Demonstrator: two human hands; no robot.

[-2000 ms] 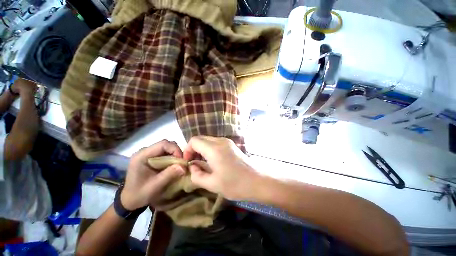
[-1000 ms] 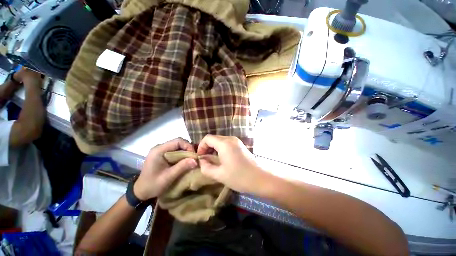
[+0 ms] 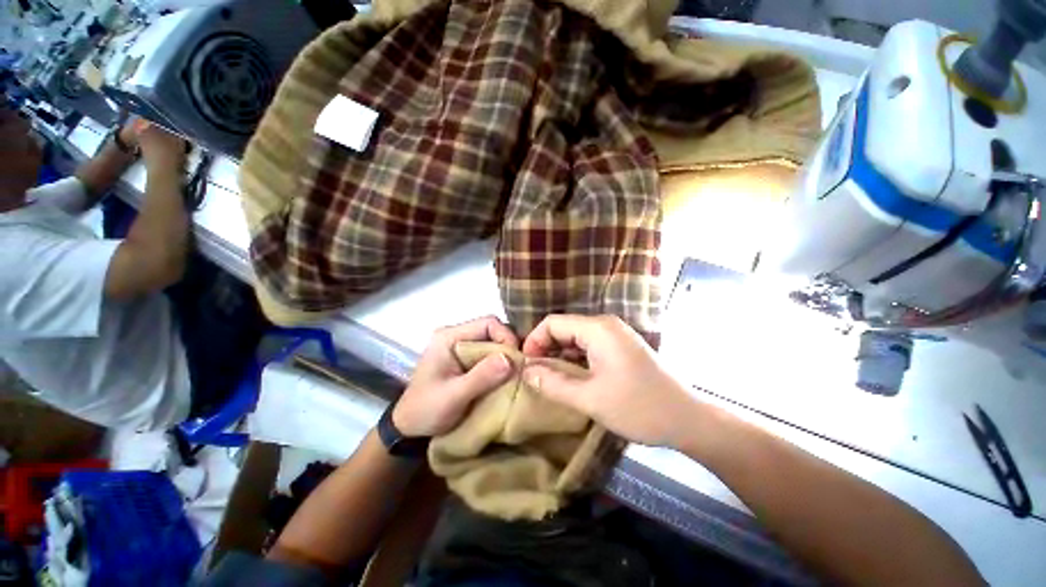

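Observation:
A tan jacket with plaid lining [image 3: 401,172] lies inside out on the table, left of the needle area. Its tan sleeve end [image 3: 516,441] hangs over the table's front edge. My left hand [image 3: 459,384] grips the folded tan edge from the left. My right hand [image 3: 596,378] pinches the same edge beside it, fingertips almost touching the left thumb. A seam line runs down the cloth below the fingers. What lies between the fingertips is too small to tell. A white label [image 3: 346,123] shows on the lining.
The white sewing machine [image 3: 918,172] stands at the right, with a small grey cylinder [image 3: 884,362] under its head. Black snips [image 3: 998,461] lie on the table [image 3: 803,441] at the right. A person in white [image 3: 80,298] sits at the left. A blue bag [image 3: 121,527] is at the lower left.
The view has swung left, so everything sits further right in the picture. Both hands still hold the sleeve edge; more of the seam below the fingers shows.

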